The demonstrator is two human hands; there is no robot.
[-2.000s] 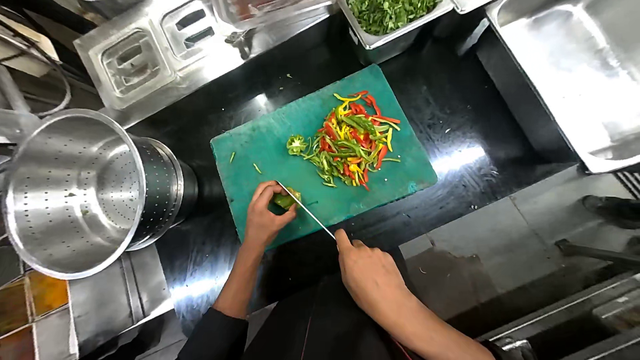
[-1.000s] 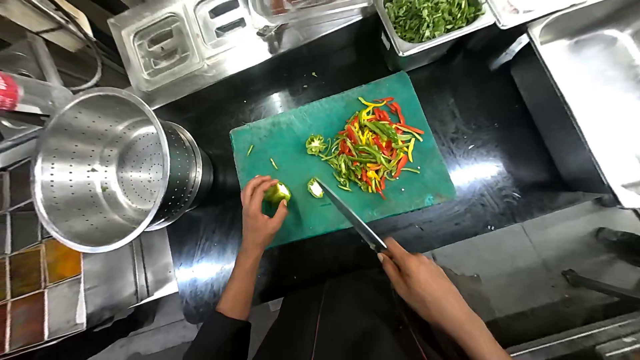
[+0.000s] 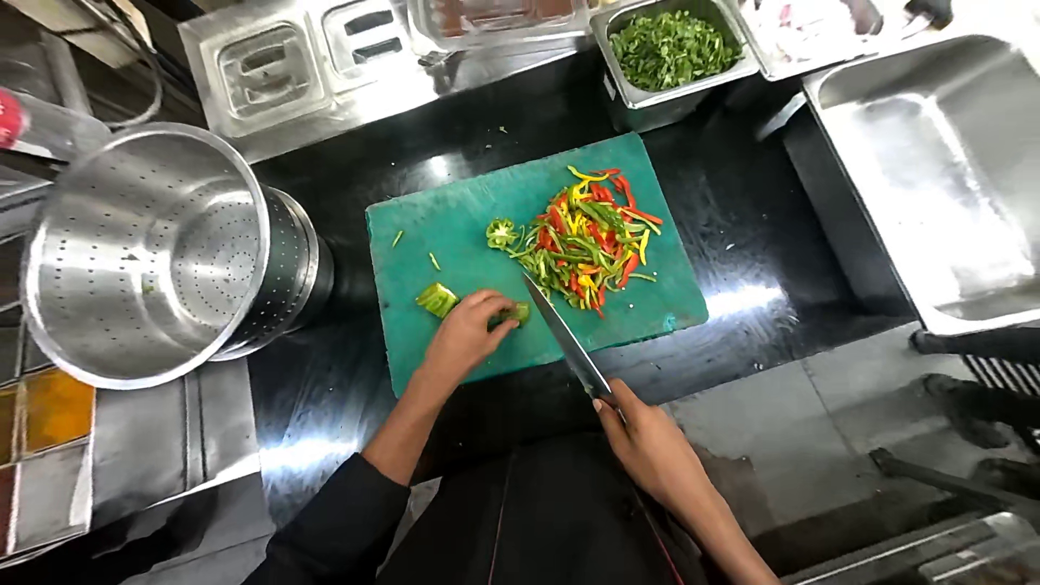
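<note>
A green cutting board [image 3: 455, 211] lies on the black counter. My left hand [image 3: 479, 325] rests over the board with its fingers closed on a small cut end of green bell pepper [image 3: 521, 313]. Just left of those fingers lies a larger piece of green pepper [image 3: 437, 300]. My right hand [image 3: 642, 422] grips a chef's knife [image 3: 569, 345] by the handle, its blade slanting up-left and its tip near the sliced peppers. Red, yellow and green pepper strips [image 3: 589, 240] form a pile on the board's right half, with a green pepper top [image 3: 501, 234] beside it.
A perforated steel colander [image 3: 146, 256] stands at the left. Behind the board are steel lids [image 3: 268, 73] and a steel container of chopped green leaves [image 3: 674, 50]. A deep, empty steel pan [image 3: 934, 187] is at the right. Small scraps lie on the counter.
My left hand has left the larger green pepper piece on the board and moved right onto the small cut end, which lay beside the knife one second ago. The knife remains in my right hand.
</note>
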